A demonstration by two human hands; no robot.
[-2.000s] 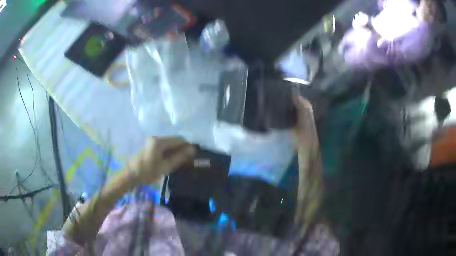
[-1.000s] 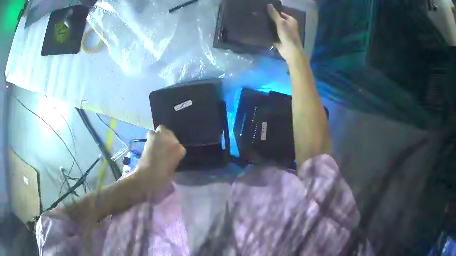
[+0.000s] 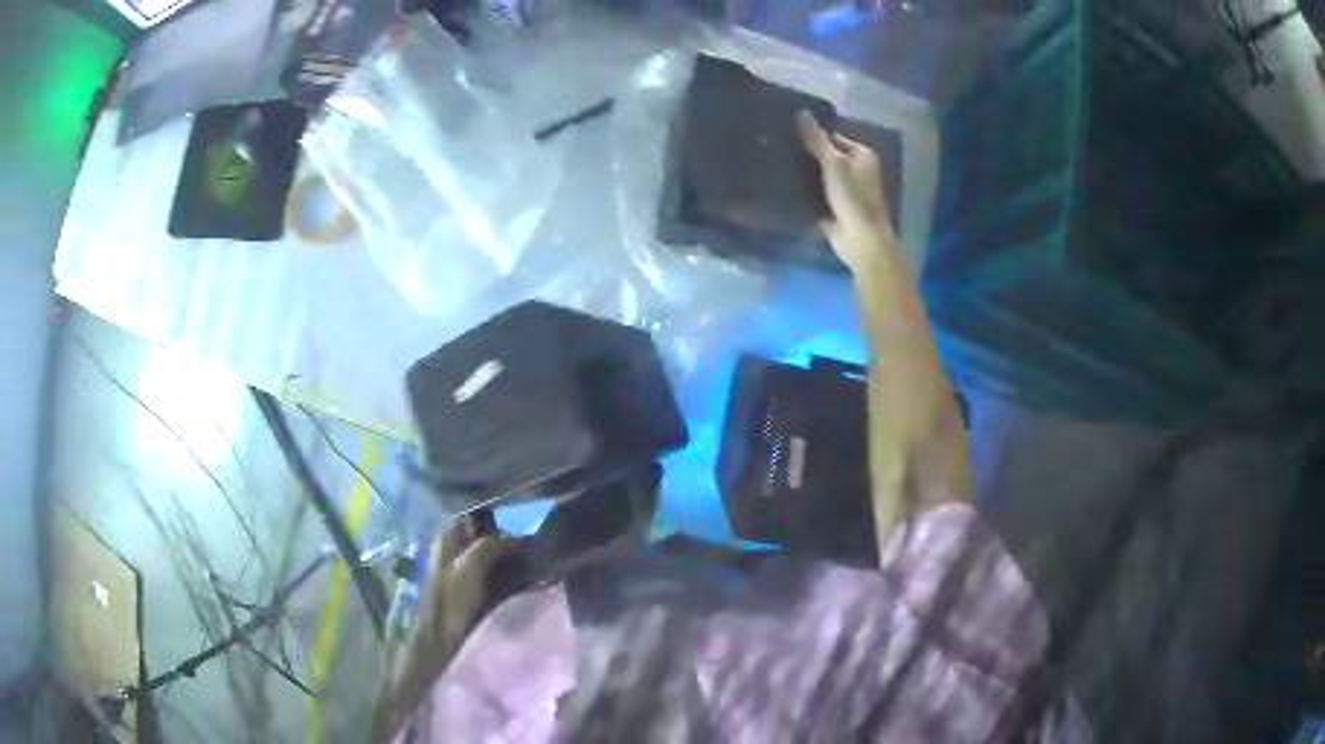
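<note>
My left hand (image 3: pixel 462 571) is at the lower left, blurred, at the near underside of a black lamp unit (image 3: pixel 531 400) with a small white label. The unit is tilted over the table's near edge; my fingers are partly hidden by it. My right hand (image 3: pixel 850 182) rests on the right part of another black unit (image 3: pixel 748 167) lying on the table, with clear poly bag around its left side. A third black unit (image 3: pixel 785 458) with a label lies at the near edge under my right forearm, with blue light around it.
The white table (image 3: pixel 116 262) holds a flat black pad (image 3: pixel 233 182), a pale tape roll (image 3: pixel 323 211), a crinkled poly bag (image 3: pixel 436 175) and a dark pen (image 3: pixel 574 119). A dark green crate (image 3: pixel 1017 189) stands on the right. Thin cables and a yellow floor line (image 3: pixel 337 596) are at lower left.
The left unit has tipped and turned, and my left hand has moved down to its near side. My right hand stays on its unit. The view has shifted, so the table sits lower in the picture.
</note>
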